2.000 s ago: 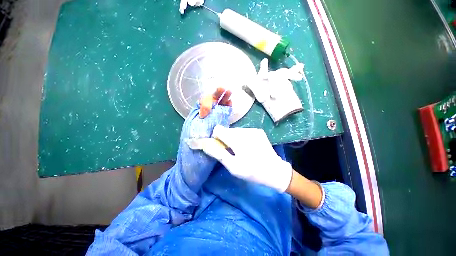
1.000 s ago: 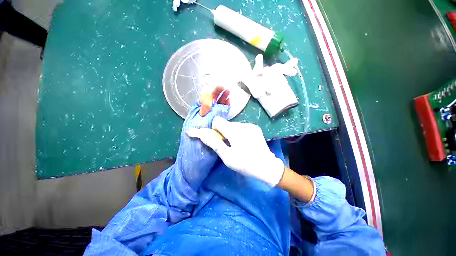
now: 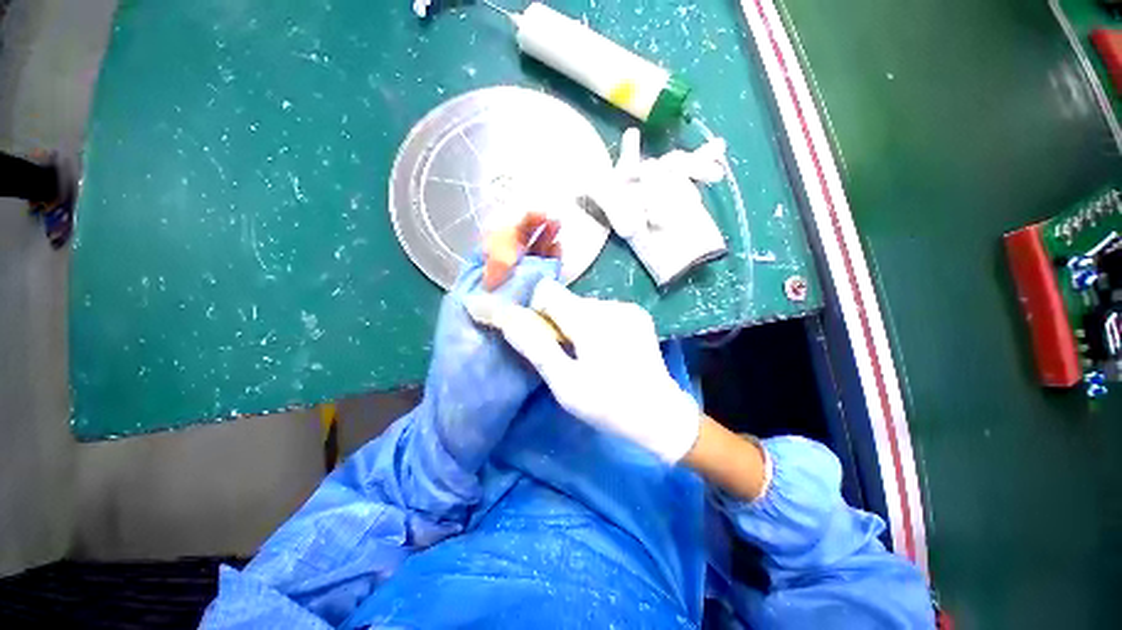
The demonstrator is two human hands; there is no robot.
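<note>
My left hand [image 3: 519, 249] is bare, palm up with fingers curled, over the near edge of the round clear plastic lid [image 3: 431, 185]; a thin white line shows at its fingers, and whether it holds anything is unclear. My right hand [image 3: 603, 363], in a white glove, pinches the blue left sleeve [image 3: 474, 369] at the wrist. A small yellow-brown item [image 3: 556, 326] shows between the gloved thumb and fingers. A spare white glove [image 3: 668, 222] lies right of the lid. The glue syringe [image 3: 597, 59] lies beyond it, green cap toward the right.
The green bench mat [image 3: 222, 246] has glue spots. A clear hose [image 3: 746, 222] curves from the syringe to the near edge. On the right, a circuit board [image 3: 1095, 283] with a red-orange block [image 3: 1043, 308] lies on the green belt [image 3: 984, 492]. A person's foot [image 3: 55, 203] shows far left.
The bench and its items have shifted slightly left and up in view. The board on the belt has shifted left too. A foot now shows at the left. My hands keep nearly the same pose.
</note>
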